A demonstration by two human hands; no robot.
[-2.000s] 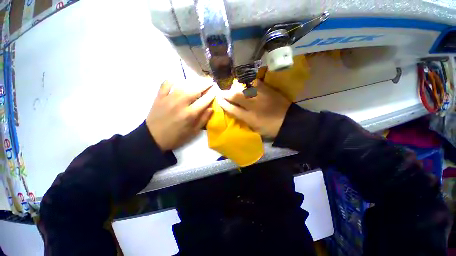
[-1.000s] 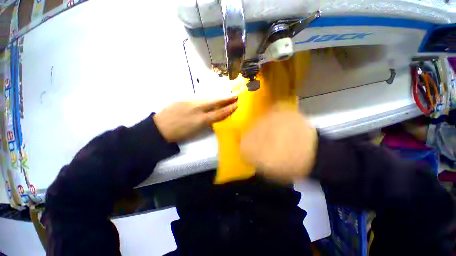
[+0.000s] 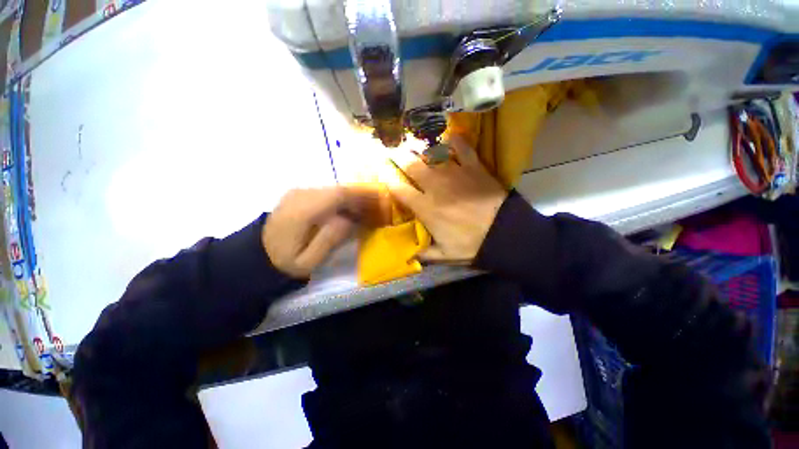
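A mustard-yellow garment piece (image 3: 390,253) lies bunched on the white table below the needle area, its lower edge near the table's front edge. More of the yellow cloth passes under the sewing machine (image 3: 604,57) to the right of the needle. My right hand (image 3: 451,197) lies on the cloth, fingers spread, fingertips near the presser foot, which glare and fingers hide. My left hand (image 3: 320,226) is at the cloth's left side, its fingers bent and blurred; whether it grips the cloth cannot be told.
The white table (image 3: 166,167) has taped edges at the left. Scissors or snips with red-orange handles (image 3: 752,158) lie at the table's right end. Below right are a blue crate (image 3: 736,285) and magenta cloth (image 3: 725,235). White panels show below the table's front edge.
My right hand has moved from the cloth's lower part up and left towards the needle and lies flat. My left hand has drawn down and left a little. The cloth's lower end is more bunched.
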